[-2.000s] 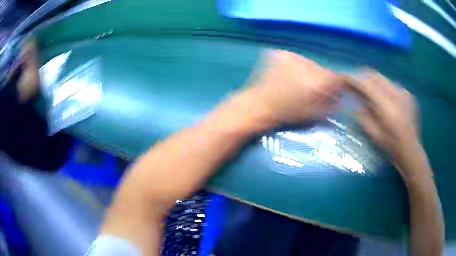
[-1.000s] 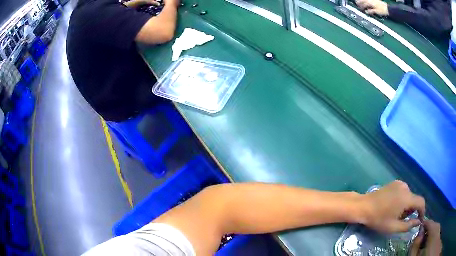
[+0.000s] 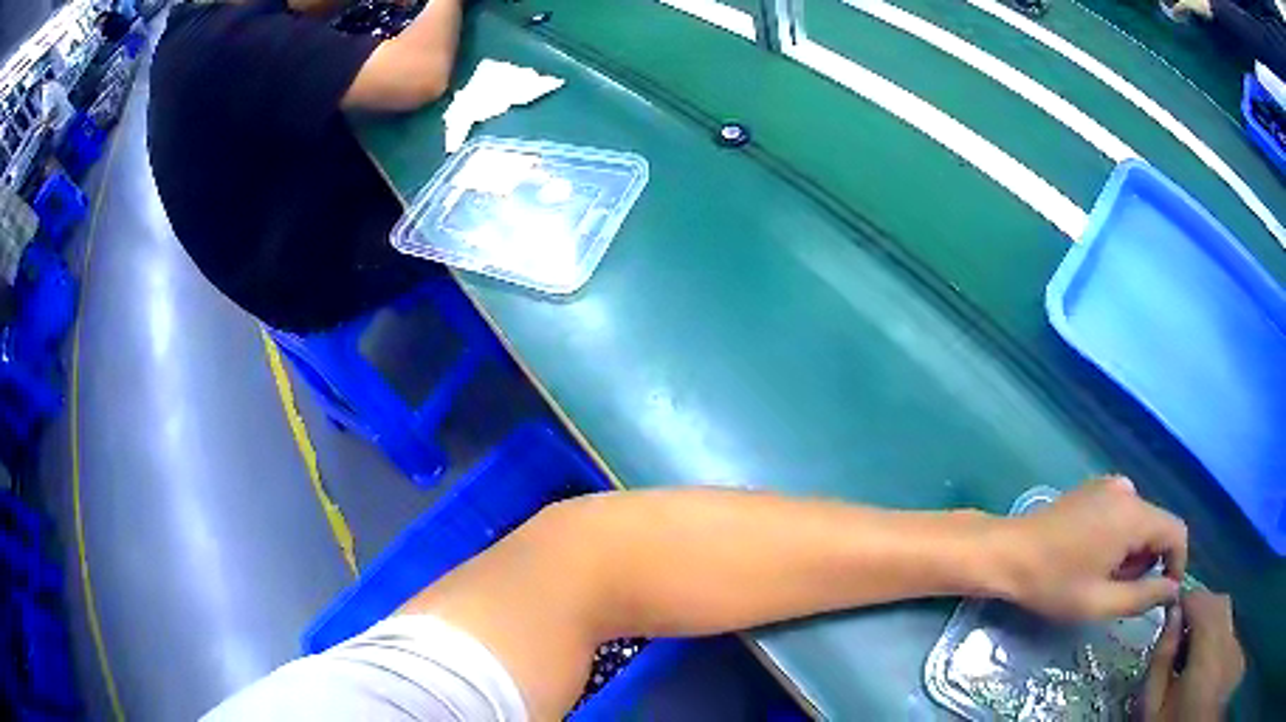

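Note:
My left hand [image 3: 1093,553] is at the lower right, above a clear plastic box [image 3: 948,663] with many small silvery-white pieces [image 3: 1037,663] in it. Its fingertips are curled and meet those of my right hand [image 3: 1199,656], which is partly cut off by the lower right of the picture. The fingers hide whatever is between them, so I cannot tell what either hand holds. A wide light-blue tray [image 3: 1178,332] lies beyond the box.
A second clear box or lid [image 3: 522,212] and a crumpled white tissue [image 3: 497,96] lie left. A round component [image 3: 732,136] sits on the green bench [image 3: 790,325]. A deep-blue bin [image 3: 423,557] stands below the bench edge. A person in black [image 3: 268,169] sits left.
Since two seconds ago the view has swung left. Over the last second the scene has shifted slightly up and left, while my hands stay together over the clear box.

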